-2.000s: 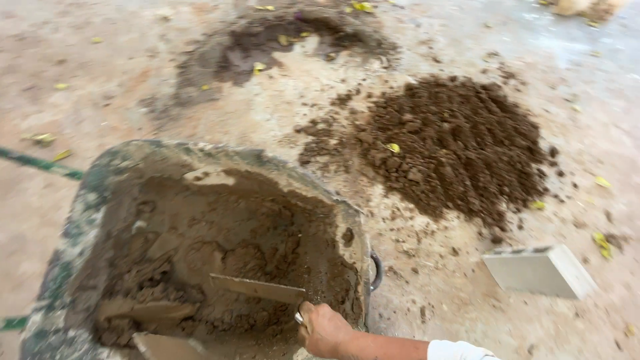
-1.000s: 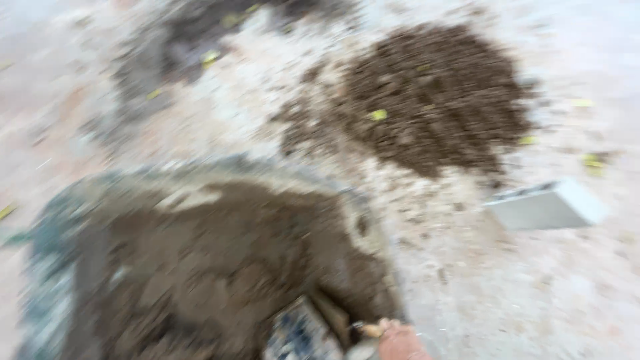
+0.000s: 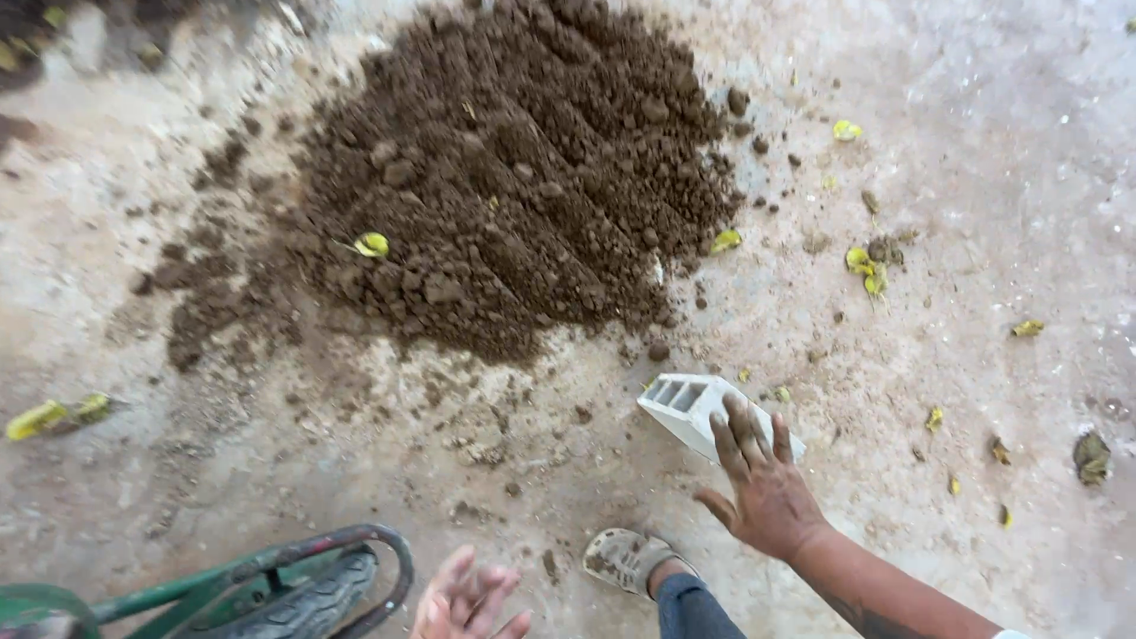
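Observation:
A pale hollow block (image 3: 688, 417) with a row of openings in its end lies on the ground, right of centre. My right hand (image 3: 768, 497) is over its near side with fingers spread; whether the fingertips touch it I cannot tell. At the bottom edge my left hand (image 3: 470, 603), slightly blurred, has its fingers apart and holds nothing. It is between a wheelbarrow's wheel and my shoe. No trowel shows in either hand.
A heap of loose brown soil (image 3: 532, 186) lies beyond the block. The wheelbarrow's green frame (image 3: 169, 599) and black tyre (image 3: 306, 599) stand at the lower left. My clog-type shoe (image 3: 621, 559) is below the block. Yellow leaves (image 3: 865, 266) lie scattered.
The view has swung right, away from the tray of wet mud. My right hand, earlier on a trowel there, is now empty at the block. My left hand has come into view.

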